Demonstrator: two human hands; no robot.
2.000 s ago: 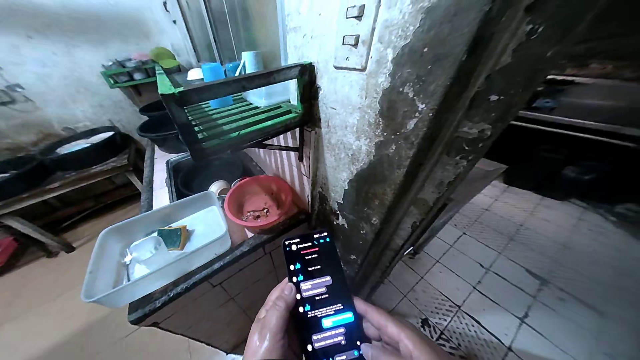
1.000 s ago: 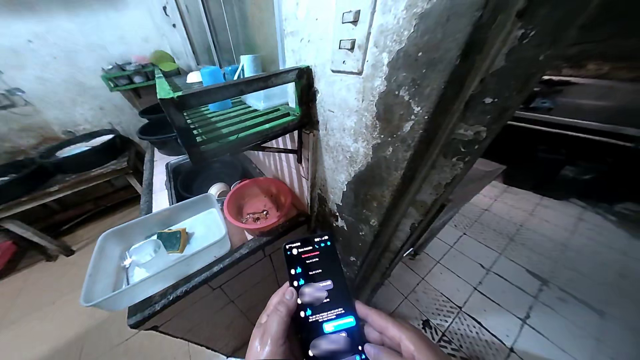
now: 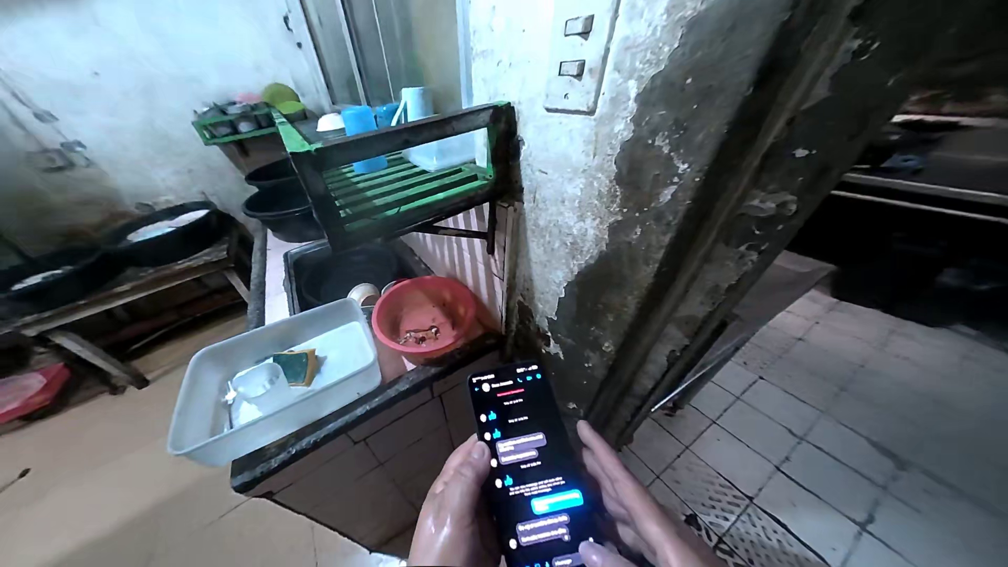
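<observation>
A smartphone [image 3: 535,472] with a lit chat screen is held upright between both hands at the bottom centre. My left hand [image 3: 457,504] grips its left edge, the thumb along the side, and the skin looks wet. My right hand [image 3: 638,504] supports the right edge, its thumb low over the screen. Beyond the phone, a red plastic basin [image 3: 425,315] holds some small scraps. Left of it a white plastic tub [image 3: 197,417] contains a green and yellow sponge [image 3: 295,368] and a clear container [image 3: 258,383].
A tiled counter [image 3: 378,457] with a dark sink [image 3: 346,272] lies ahead. Above it hangs a green slatted rack [image 3: 402,189] with a blue cup [image 3: 360,130]. Black basins [image 3: 165,232] stand on a wooden bench at left. A peeling wall [image 3: 575,197] with switches [image 3: 578,26] rises beside the doorway at right.
My right hand's fingers have shifted along the phone's right edge, more spread now than a second ago. The phone stays between both hands.
</observation>
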